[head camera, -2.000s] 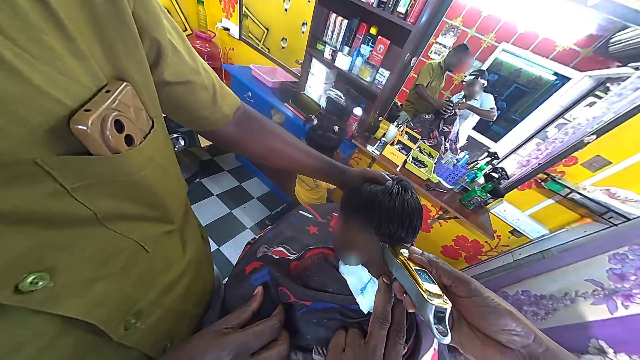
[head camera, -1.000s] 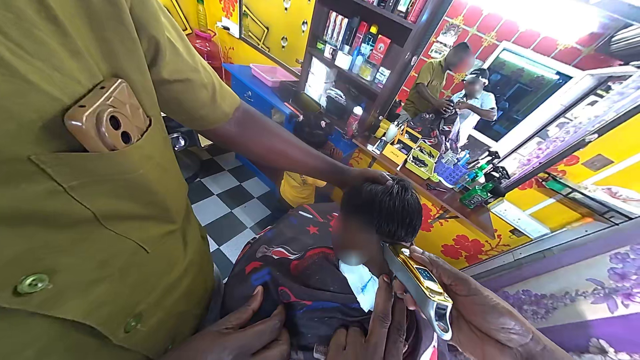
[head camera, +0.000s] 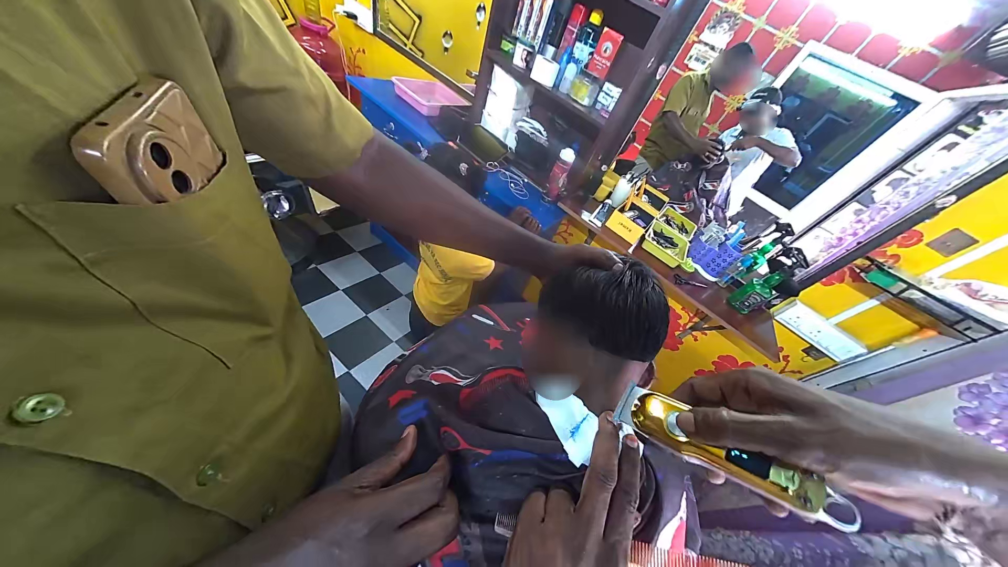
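Note:
My right hand (head camera: 756, 425) grips a gold hair clipper (head camera: 709, 453), its blade at the side of a seated person's neck, just below the hairline. My left hand (head camera: 579, 504) rests on the dark printed cape (head camera: 465, 394), two fingers extended beside the blade and a white neck tissue (head camera: 571, 429); nothing shows in its grip. The seated person's black hair (head camera: 622, 303) lies under the hand (head camera: 583, 260) of a co-worker in an olive shirt (head camera: 157, 315). That co-worker's other hand (head camera: 409, 488) is on the cape, left of my left hand.
A wooden counter (head camera: 732, 315) behind the seated person holds trays, a purple basket (head camera: 713, 256) and green bottles (head camera: 756, 291) below a mirror (head camera: 843, 126). A person in a yellow shirt (head camera: 449, 279) is by the blue table (head camera: 378, 102). A shelf (head camera: 563, 102) stands behind.
My right hand has turned the clipper to a flatter angle, its rear end swinging to the right while the blade stays near the neck. My left hand has hardly moved.

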